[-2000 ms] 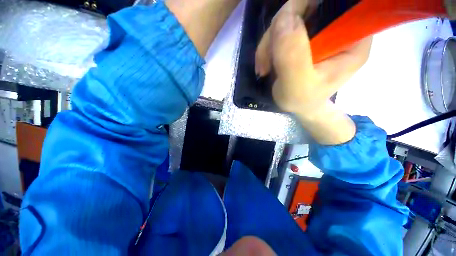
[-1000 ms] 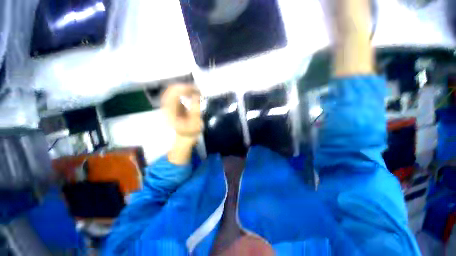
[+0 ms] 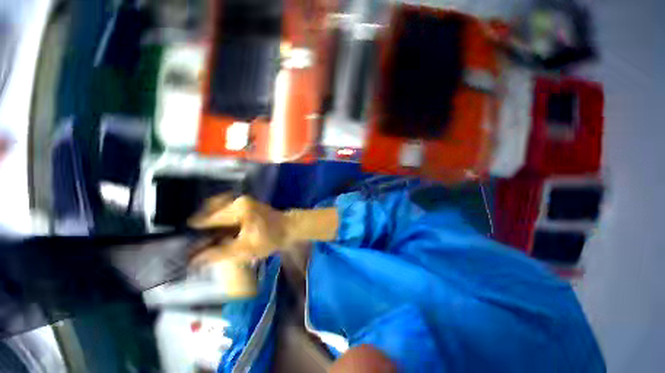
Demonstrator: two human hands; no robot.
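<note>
The picture is badly blurred. A dark flat thing (image 3: pixel 65 273), which looks like a black panel, reaches in from the left edge. My right hand (image 3: pixel 248 226) is left of the middle, with its fingers closed around the thin right end of this dark thing. My left hand (image 3: pixel 227 277) is just below, blurred and partly hidden. Its fingertips are close to the same dark end, but its grip cannot be made out. No orange tool shows.
Two orange fixtures (image 3: pixel 292 120) (image 3: pixel 477 149) with black panels stand at the top. A red box (image 3: pixel 589 138) is at the right. A white surface (image 3: pixel 14 109) shows at the left edge. Dark rectangles with light borders stand at the left.
The view has swung from the white table and its panels to the orange fixtures. The orange tool in my right hand two seconds ago is gone. My hands are now close together by the dark thing.
</note>
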